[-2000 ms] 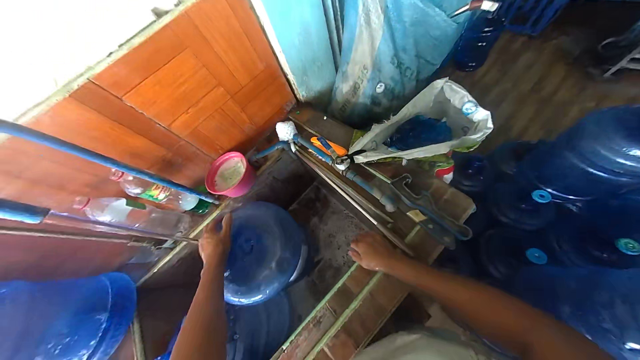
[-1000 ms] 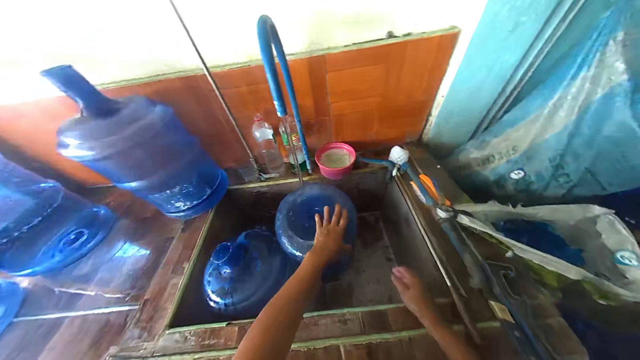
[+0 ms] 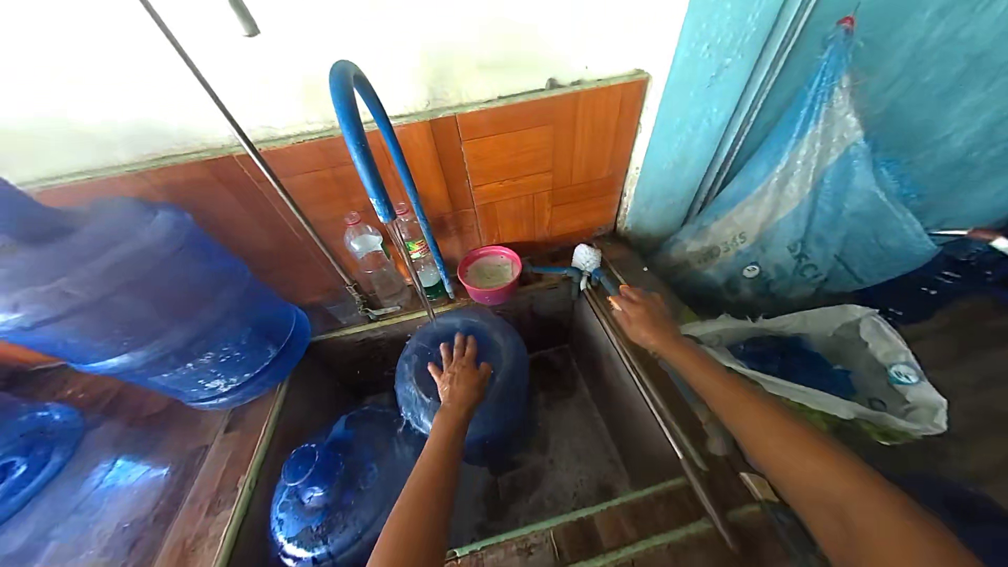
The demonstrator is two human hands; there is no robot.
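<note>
My left hand [image 3: 459, 374] lies flat, fingers spread, on the upturned base of a blue plastic water jug [image 3: 504, 354] in the tiled basin [image 3: 583, 425]. Water runs from a curved blue pipe spout [image 3: 360, 142] onto that jug. A second blue jug [image 3: 323, 496] lies beside it, its neck up. My right hand [image 3: 644, 319] reaches to the basin's right ledge, its fingers over a tool there beside a white-headed brush [image 3: 587, 260] and a blue pipe valve; the fingers partly hide what they touch, and whether they grip it is unclear.
Behind the basin stand a pink bowl [image 3: 490, 274] and plastic bottles [image 3: 374, 256]. A large blue jug [image 3: 181, 299] is at the left. Metal rods [image 3: 654, 402] run along the right ledge. A white sack [image 3: 906, 394] and a hanging blue sack [image 3: 819, 197] are at the right.
My right hand has moved from above the basin to its right ledge. My left hand has gone from the jug's side to its base. Water now runs on the jug. The view has swung left.
</note>
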